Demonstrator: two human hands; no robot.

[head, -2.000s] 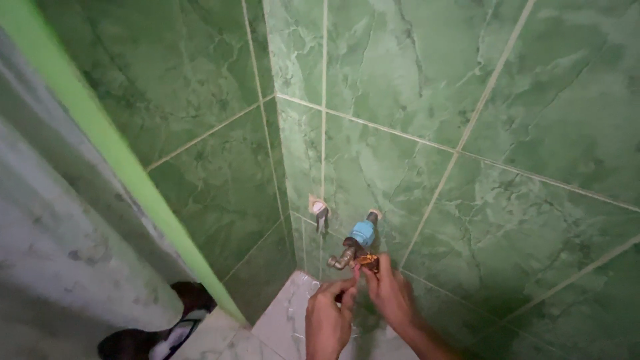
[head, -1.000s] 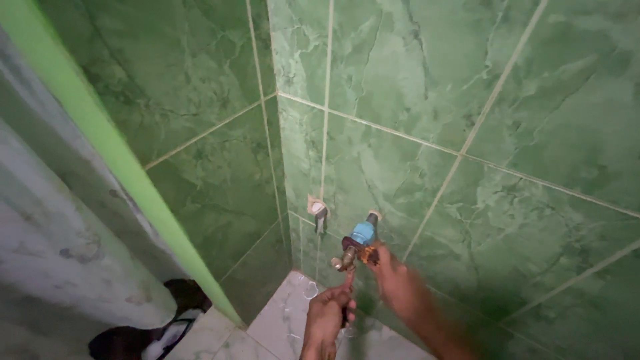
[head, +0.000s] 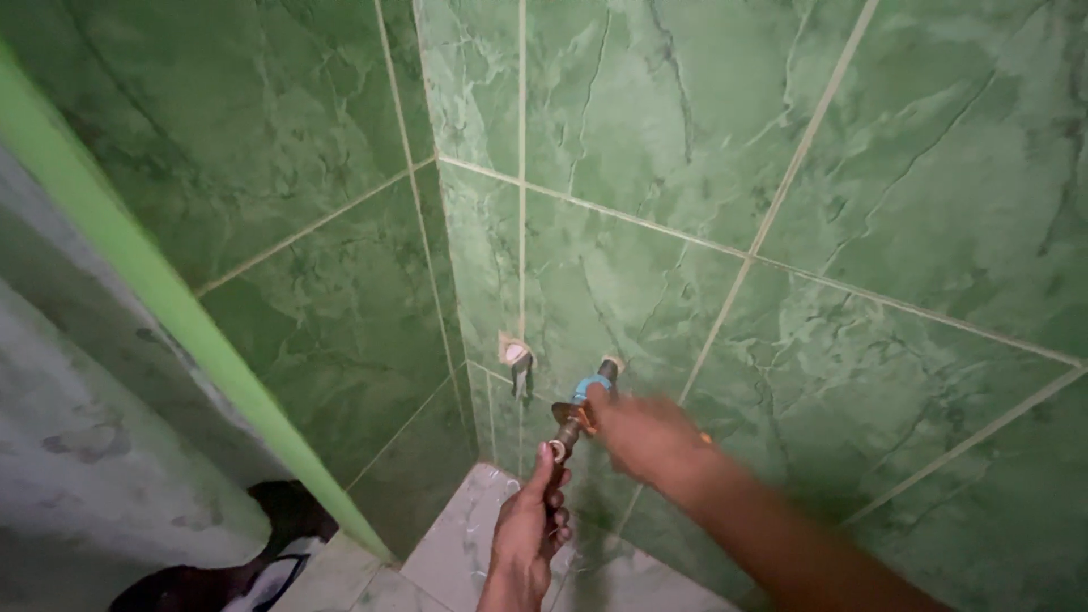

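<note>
A metal pipe fitting (head: 569, 433) with a blue part (head: 592, 388) on it juts out from the green tiled wall low down. My right hand (head: 637, 425) is blurred and lies against the fitting beside the blue part, its fingers around something orange and dark that is mostly hidden. Below it, my left hand (head: 535, 518) grips the dark lower end of the fitting, thumb upward near a brass-coloured ring (head: 557, 450). Whether that dark end is a tool or part of the fitting, I cannot tell. To the left, a second pipe outlet (head: 517, 355) with a pale plug sits in the wall.
Green marbled tile walls meet in a corner behind the fittings. A light green upright edge (head: 212, 348) and a pale curtain-like sheet (head: 93, 442) stand on the left. Dark items (head: 289, 518) lie at their foot. Pale tiles (head: 467, 527) form a ledge or floor below.
My right hand has moved up onto the blue part of the fitting. My left hand has changed its hold, now with the thumb up along the fitting's lower end.
</note>
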